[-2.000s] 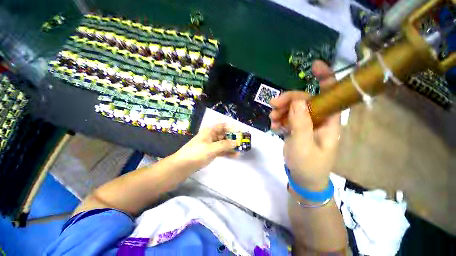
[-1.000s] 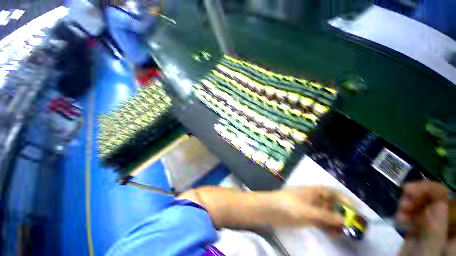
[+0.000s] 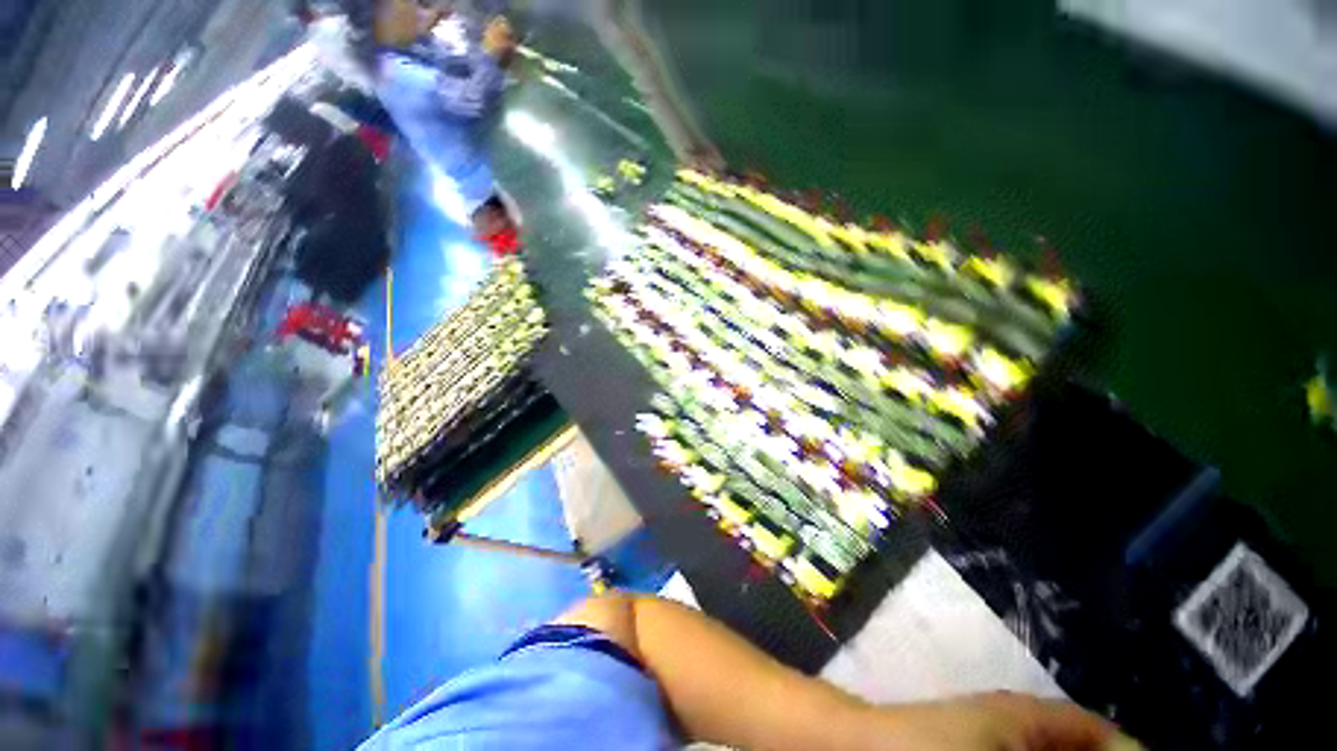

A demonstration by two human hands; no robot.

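Note:
My left hand (image 3: 1026, 722) shows only in part at the bottom edge, blurred, with its fingers cut off, so what it holds is hidden. My right hand and the glue dispenser are out of the picture. Dense rows of finished-side boards (image 3: 836, 367), green, yellow, white and dark red, lie on a flat black tray (image 3: 609, 426) in the centre. White work paper (image 3: 938, 638) lies just beyond my left forearm.
A black film with a QR label (image 3: 1240, 618) lies at the right on the dark green mat (image 3: 1173, 191). A cart with stacked trays of boards (image 3: 466, 382) stands at the left on the blue floor (image 3: 506, 587). Another person in blue (image 3: 440, 110) is at the upper left.
The view has turned left. My right hand and the dispenser have left the picture. The board in my left fingers no longer shows, and my left hand has dropped to the bottom edge.

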